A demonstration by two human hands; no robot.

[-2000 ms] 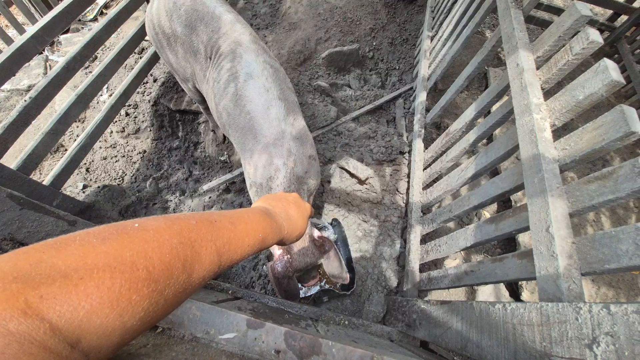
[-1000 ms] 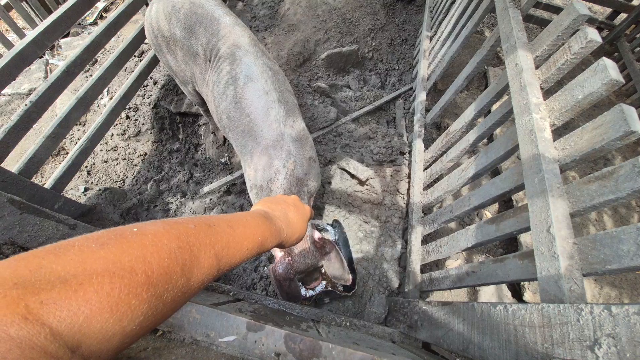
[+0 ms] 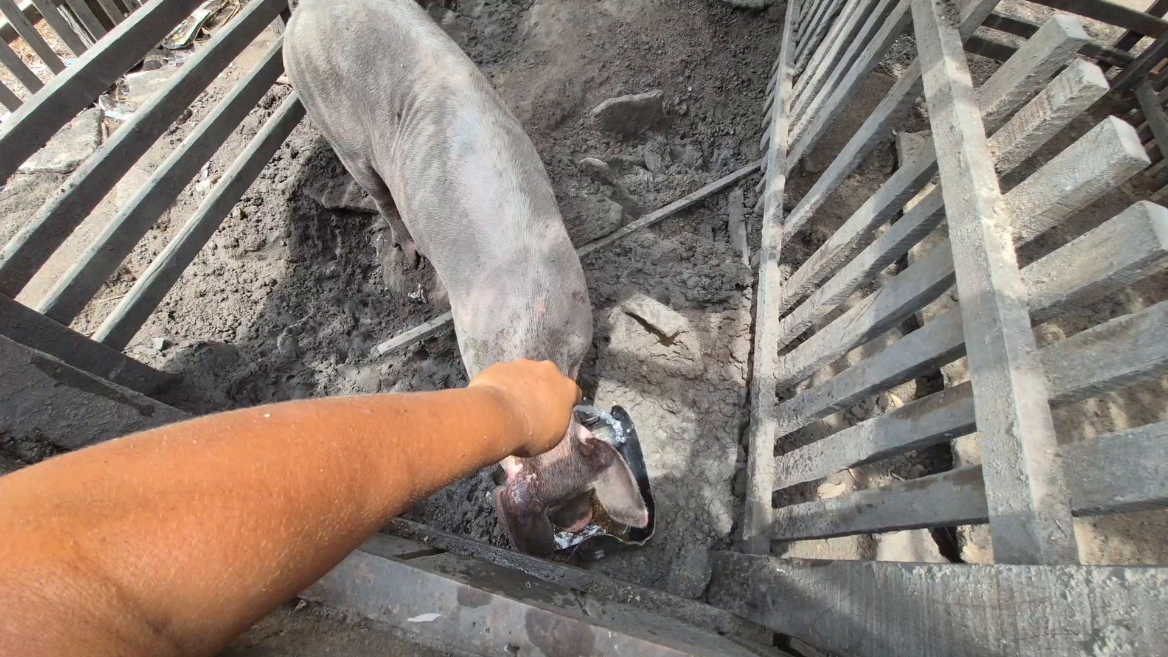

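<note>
A grey pig [image 3: 493, 182] stands in a wooden pen with its head lowered over a black feeding container [image 3: 636, 456] that holds some brownish feed. An arm reaches in from the lower left, seemingly my left one. My left hand [image 3: 534, 406] is at the back of the pig's neck, just behind the ears, with its fingers curled under and mostly hidden; whether it grips the skin does not show. One ear hangs over the container's right part. My right hand is out of the picture.
A slatted wooden fence [image 3: 990, 274] runs along the right and another slatted side [image 3: 137, 173] along the upper left. Wooden boards [image 3: 511, 602] cross the near edge. On the muddy ground lie a thin pole [image 3: 675, 210] and a stone [image 3: 655, 315].
</note>
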